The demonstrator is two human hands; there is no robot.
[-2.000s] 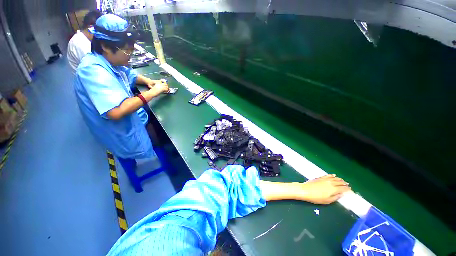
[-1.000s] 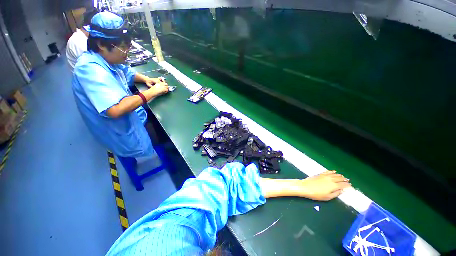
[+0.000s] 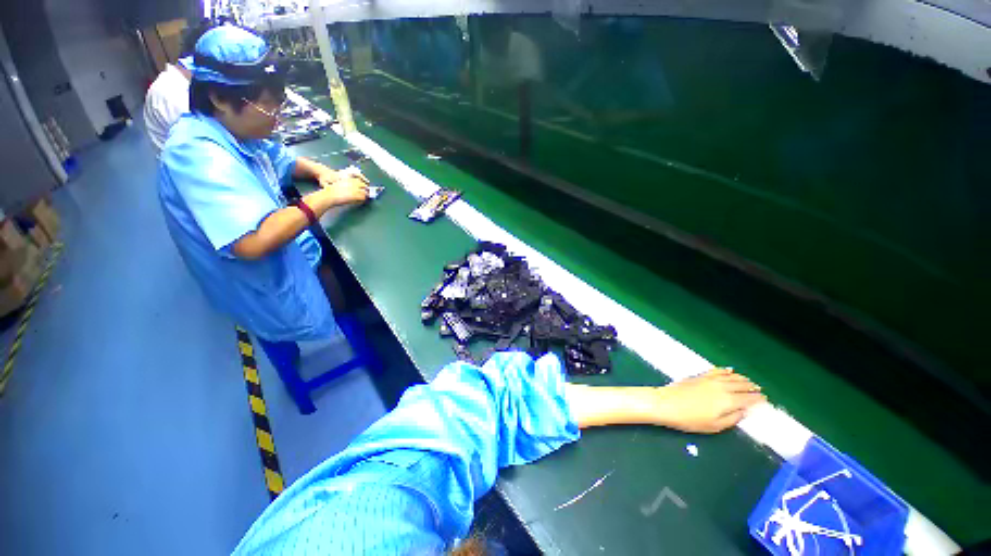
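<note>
My left hand rests flat, palm down, on the white edge strip at the belt side of the green bench. No object shows in it; its underside is hidden. My blue sleeve crosses the lower middle. A heap of black plastic modules lies on the bench beyond my forearm. A blue parts bin with thin white leads stands at the lower right. My right hand is out of the picture.
A worker in a blue smock sits at the bench on a blue stool. A phone assembly lies by the edge strip. A dark green conveyor belt runs beyond it. A small white scrap lies near my wrist.
The view has shifted slightly. My left hand stays on the edge strip, its fingers slightly shifted. The heap and bin look unchanged.
</note>
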